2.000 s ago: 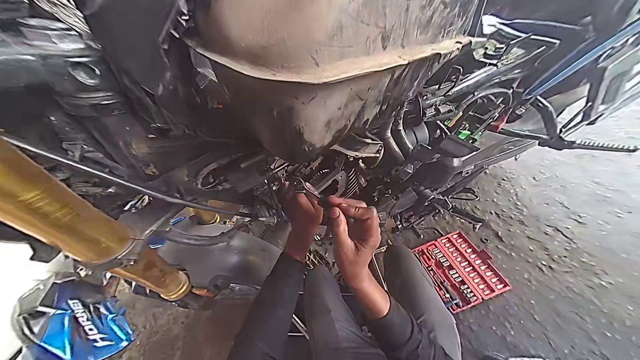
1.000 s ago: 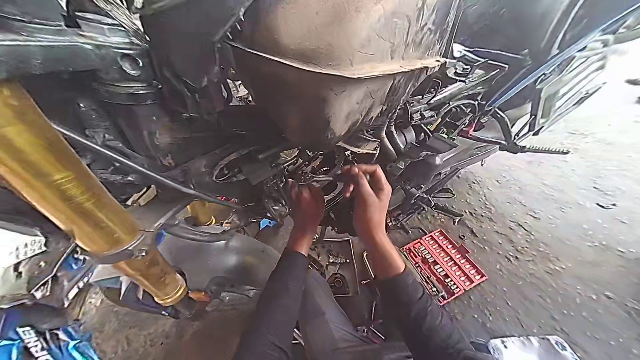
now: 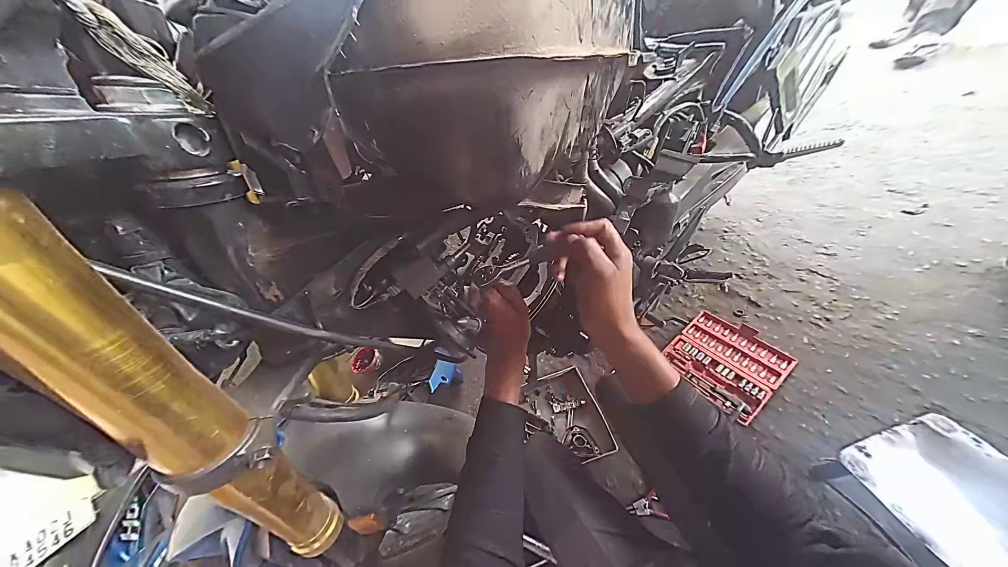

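In the head view a motorcycle engine [image 3: 492, 252] lies exposed under the dark fuel tank [image 3: 472, 118]. My right hand [image 3: 598, 272] is at the engine's right side, its fingers closed around the dark handle of a thin metal tool [image 3: 512, 264], probably a screwdriver. The tool's shaft points left into the engine. My left hand [image 3: 502, 315] is lower and to the left, fingers curled against the engine parts near the tool's far end; whether it grips something is hidden.
A red socket set case [image 3: 776, 358] lies open on the ground at right. Below my hands a tray [image 3: 602, 421] holds metal parts. The gold fork tube [image 3: 118, 339] and a black cable [image 3: 252, 315] cross the left side. A white-topped object [image 3: 933, 472] is at lower right.
My hands have moved apart, the right one now to the right of and above the left. The tray of parts, hidden two seconds ago, shows between my forearms.
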